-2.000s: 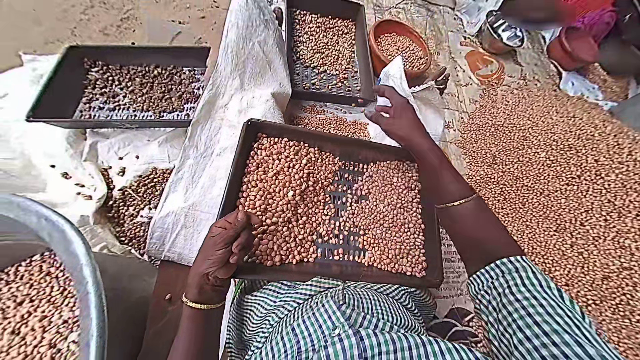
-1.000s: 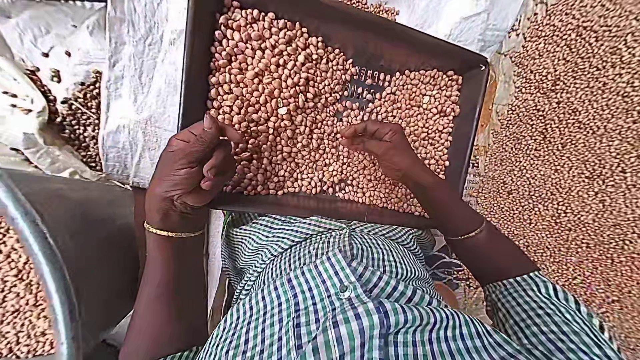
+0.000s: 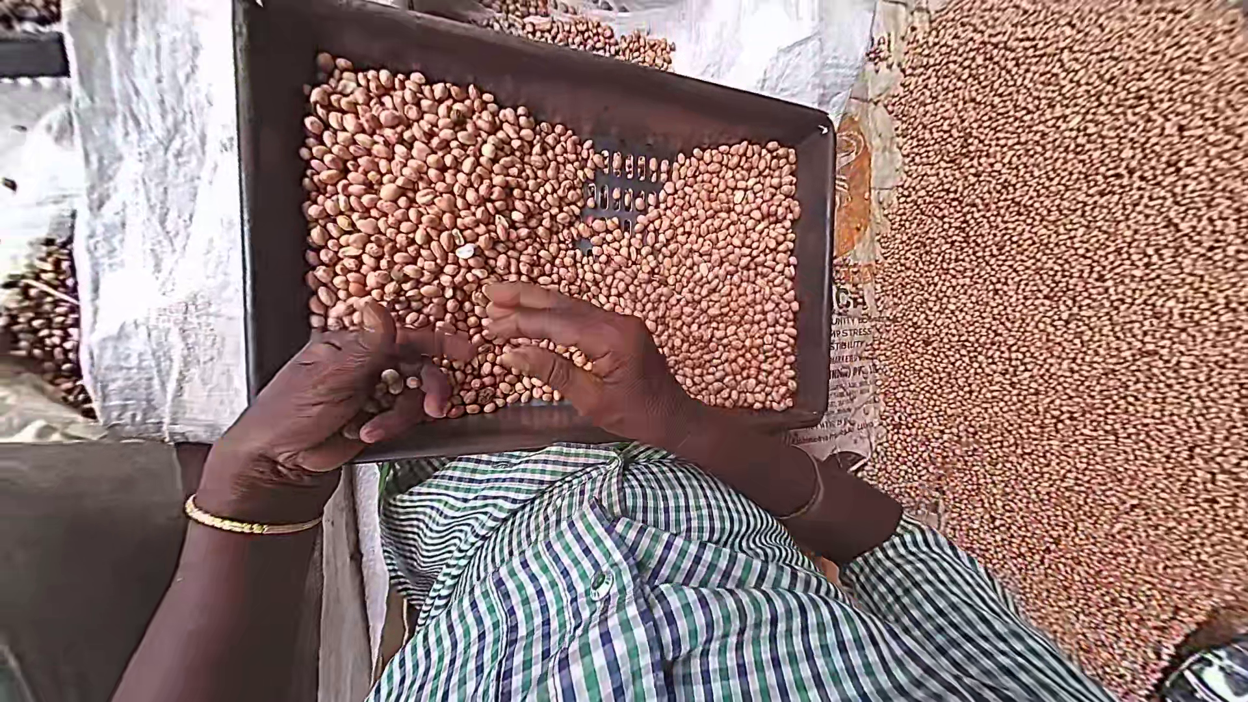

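Note:
A dark, slotted tray (image 3: 624, 102) lies across my lap, holding shelled peanuts (image 3: 429, 185). Its slots show between a larger-looking heap on the left and smaller-looking nuts (image 3: 741, 263) on the right. My left hand (image 3: 341, 390) is at the tray's near left corner, its curled fingers cupping a few dull brownish nuts (image 3: 392, 380). Over the near middle of the tray is my right hand (image 3: 595, 366), fingers spread slightly and pointing left, with nothing visible between them. A pale nut piece (image 3: 465, 251) lies among the left heap.
A wide spread of peanuts (image 3: 1063, 292) covers the ground at right, beside a printed sack (image 3: 853, 361). White woven sheeting (image 3: 156, 224) lies left of the tray, with darker nuts (image 3: 44, 322) beyond it. More peanuts (image 3: 585, 34) lie behind the tray. A grey metal container (image 3: 88, 556) stands lower left.
My right hand has come from the white cloth beyond the tray to over the peanuts, near my left hand. The left hand has turned, showing nuts in its fingers. The view has moved closer over the tray.

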